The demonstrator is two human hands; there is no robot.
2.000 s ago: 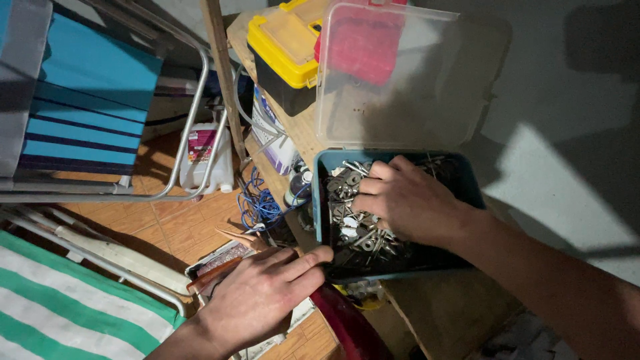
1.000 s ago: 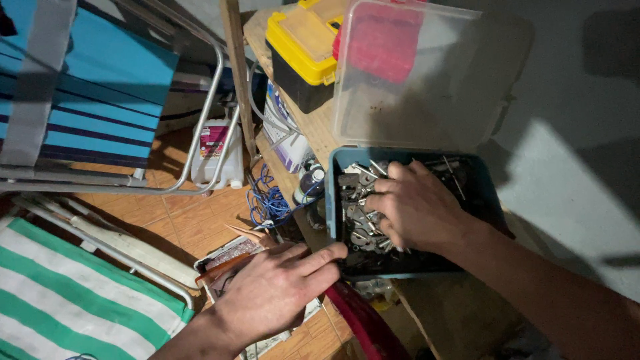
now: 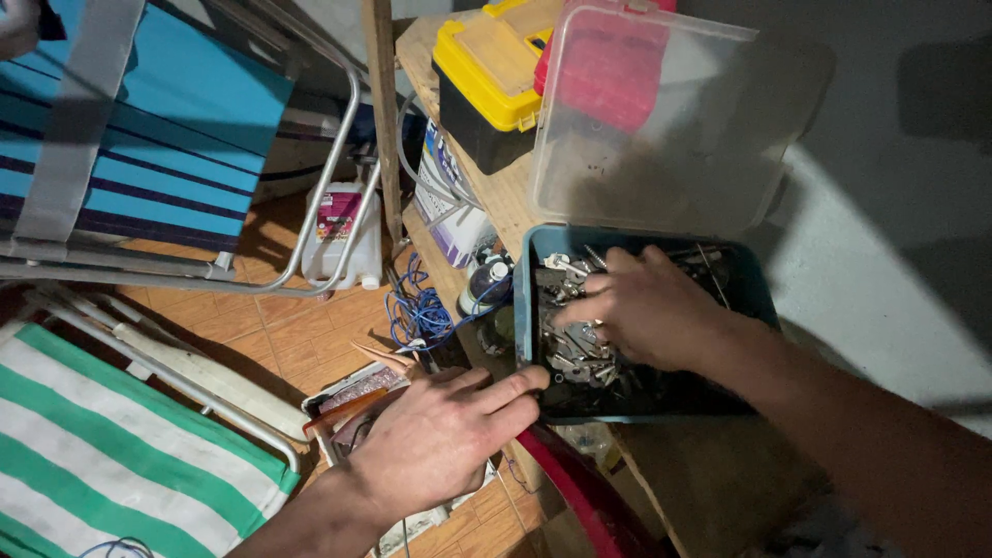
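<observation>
A blue-green plastic box (image 3: 523,310) stands on a wooden shelf, its clear lid (image 3: 659,155) tipped back. Screws and other small metal hardware (image 3: 577,341) lie inside. My right hand (image 3: 647,310) is in the box, its fingers spread and bent among the screws; whether it pinches a piece cannot be told. My left hand (image 3: 449,426) rests by the box's near left corner, fingertips at the rim. Below that hand, a dark red curved object (image 3: 581,488) runs down toward the bottom edge; whether the hand grips it is unclear.
A yellow and black toolbox (image 3: 496,77) and a red case (image 3: 601,77) are behind the box. Blue cable (image 3: 418,310) and a dark bottle (image 3: 488,283) sit by the shelf. Folding chairs with blue fabric (image 3: 170,139) and green-striped fabric (image 3: 132,442), plus a plastic jug (image 3: 345,240), are at left.
My right hand has shifted within the box, its fingers now more spread over the hardware. My left hand has stayed by the box's corner.
</observation>
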